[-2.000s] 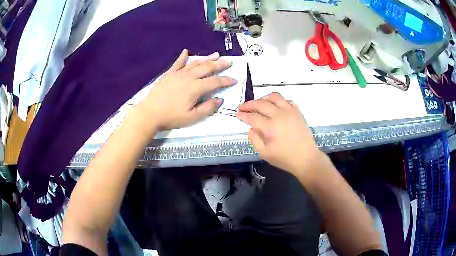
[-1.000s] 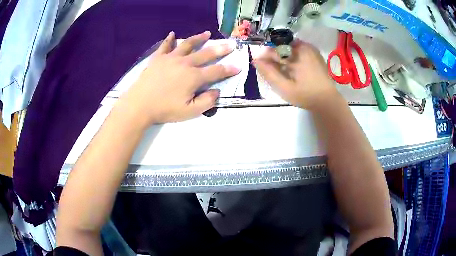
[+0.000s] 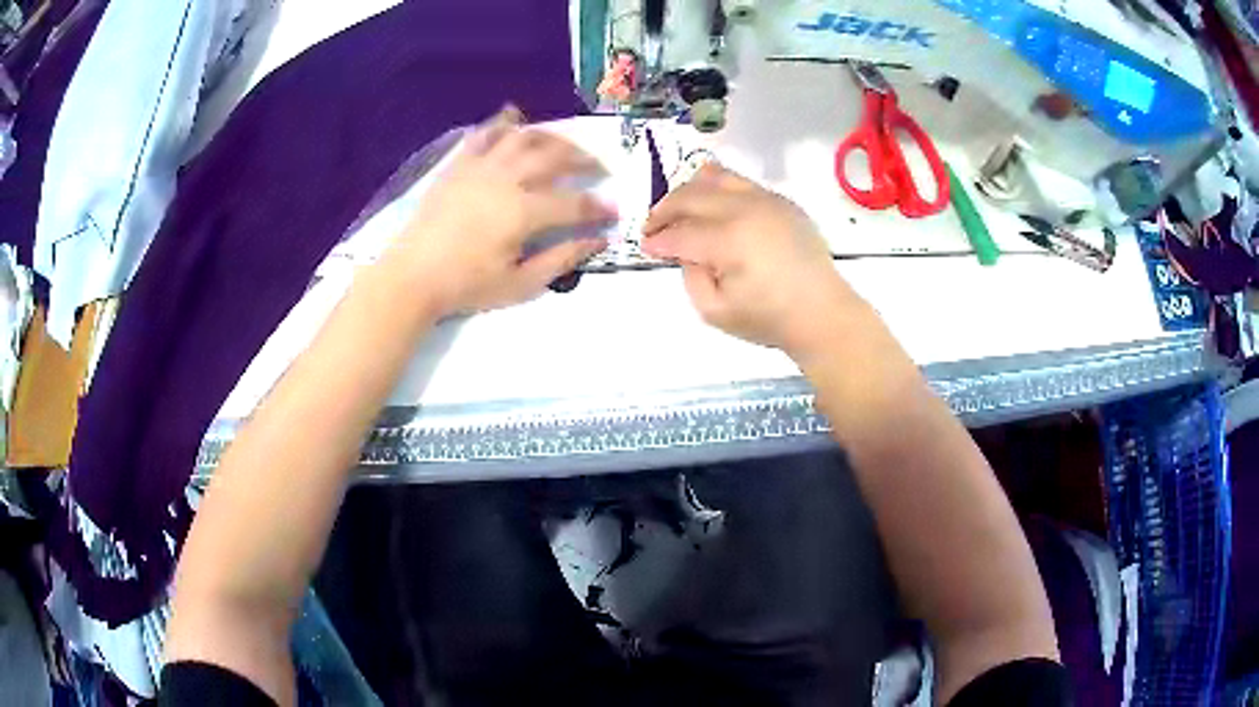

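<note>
The dark purple garment panel lies across the left of the machine table. A white facing piece lies over its right end, with a narrow purple wedge showing at its right side. The presser foot area is just above the piece's top edge. My left hand lies flat on the white piece, fingers spread and slightly blurred. My right hand has its thumb and fingertips together at the piece's lower right edge; the pinched bit is mostly hidden.
Red-handled scissors and a green-handled tool lie on the machine bed at right, with thread snips beyond them. The blue and white machine head is at upper right. A ruled strip runs along the front edge. A blue basket stands at right.
My right hand has moved down and left from beside the presser foot to the piece's lower edge. My left hand stays on the piece. The purple wedge shows smaller. The camera view has shifted.
</note>
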